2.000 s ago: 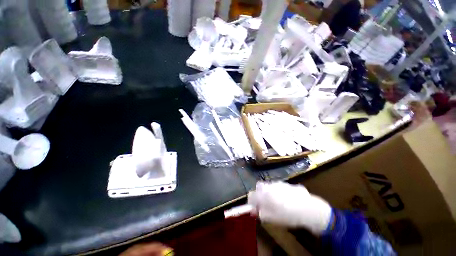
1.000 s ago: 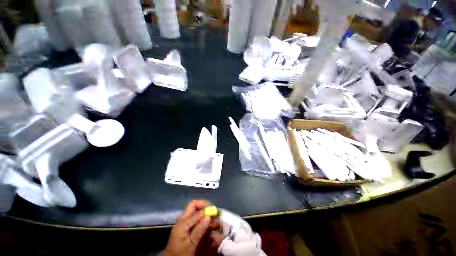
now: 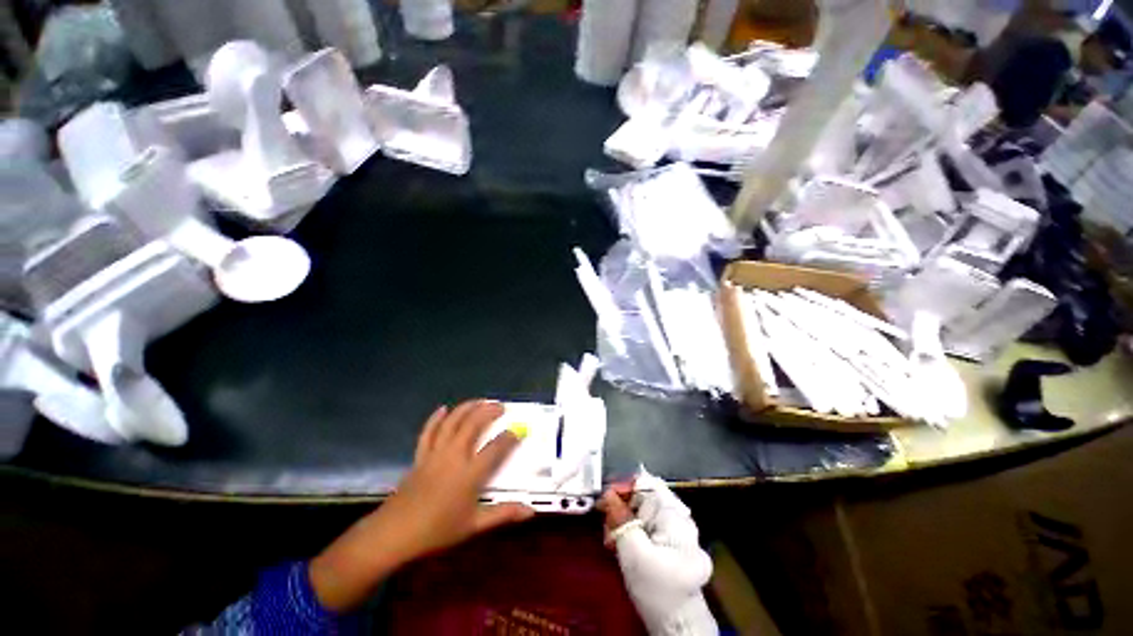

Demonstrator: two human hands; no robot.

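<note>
A white camera housing (image 3: 543,465) with an upright arm lies at the mat's front edge, its side with round holes facing me. My left hand (image 3: 450,478), bare with a yellow patch on one finger, grips its left part, thumb at the front edge and fingers on top. My right hand (image 3: 652,540), in a white glove with bare fingertips, is at the housing's front right corner, fingers pinched together. Whether it holds a small part there is too blurred to tell.
A brown box (image 3: 733,342) of white sticks stands right, beside a clear bag (image 3: 634,317) with more sticks. White housings are heaped left (image 3: 255,162) and back right. A white post (image 3: 795,124) rises behind the box. A black part (image 3: 1035,395) lies far right.
The housing has moved toward me and right to the mat's edge. My left hand has taken hold of it. My hands, together before, are now apart, the gloved one at the housing's corner.
</note>
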